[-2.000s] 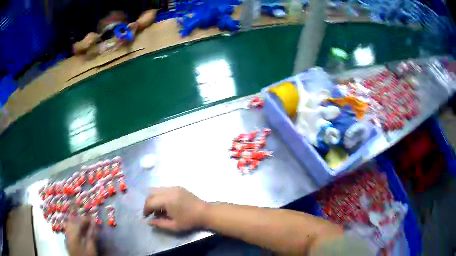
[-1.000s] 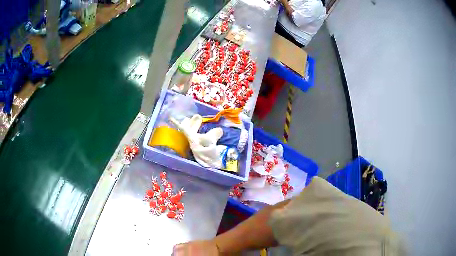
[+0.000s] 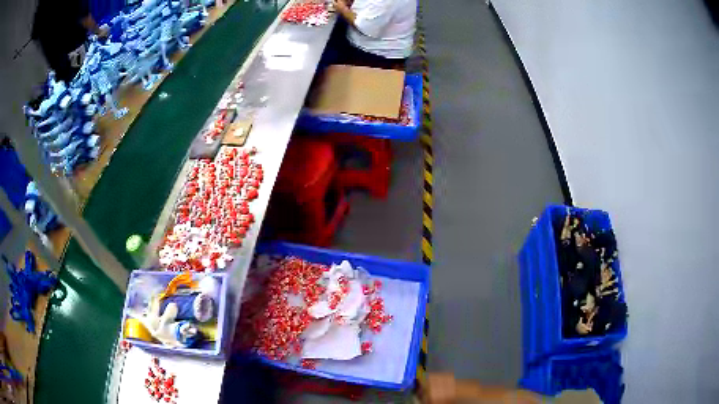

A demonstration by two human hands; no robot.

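Note:
My right hand is cut off by the bottom edge, right of the blue tote, with the forearm running right; its fingers and any hold cannot be made out. My left hand is out of the picture. A small loose pile of red body parts lies on the metal table at the bottom left. The light blue-violet parts bin stands just beyond it, holding white gloves, yellow tape and an orange strap. The low blue tote beside the table holds many red-and-white parts and crumpled white sheets.
Red-and-white parts cover the table beyond the bin. A green conveyor runs left. Red stools and a cardboard-topped tote stand right of the table. A seated person is beyond. Stacked blue crates stand on the floor.
The view has swung right along the table, so bin and loose pile now appear lower left. My right hand has moved from over the table to the bottom edge beyond the tote; my left has left view.

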